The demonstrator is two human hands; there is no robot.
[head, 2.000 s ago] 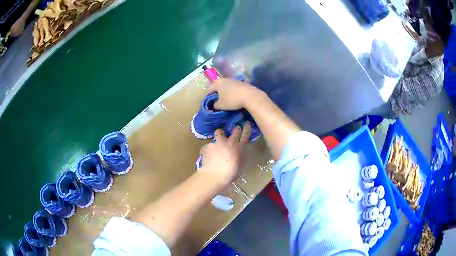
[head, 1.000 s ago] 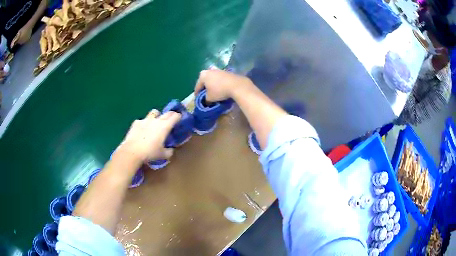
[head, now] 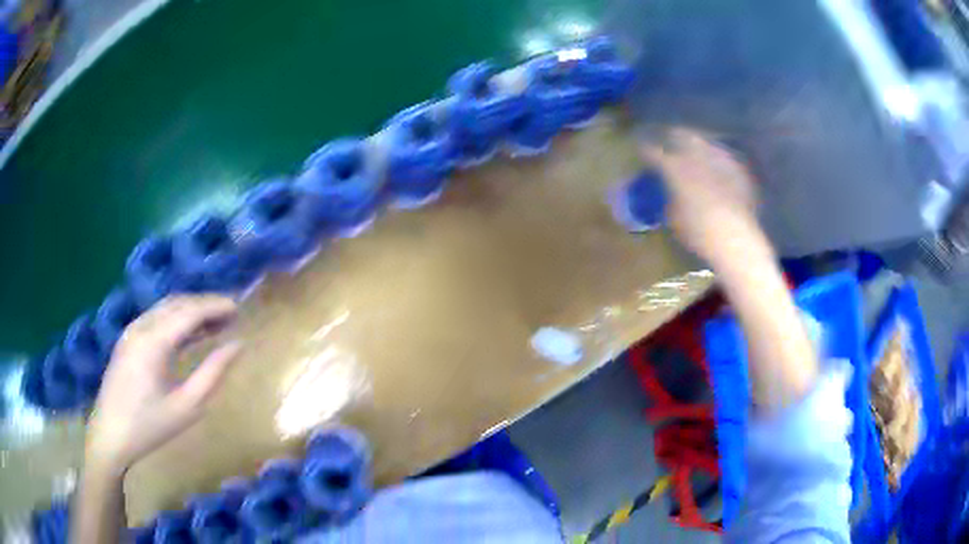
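Blue boot uppers (head: 345,170) stand packed in a long row along the belt side of the tan bench (head: 457,266). More uppers (head: 335,468) stand at the bench's near edge, partly cut off by the frame. My left hand (head: 159,372) is empty, fingers apart, just in front of the long row's left part. My right hand (head: 701,191) is blurred at the bench's right end, against a single blue upper (head: 643,200); whether its fingers grip it is unclear. A small white bottle (head: 556,343) lies on the bench.
The green belt (head: 244,117) runs behind the row. A grey metal surface (head: 786,128) is at the right. Below right are red stool legs (head: 685,446), blue crates (head: 733,425), one with tan parts (head: 895,398), and yellow-black floor tape (head: 627,512).
The view has swung. My left hand has let go of the upper at the row and moved left. My right hand has left the row and is at the separate upper.
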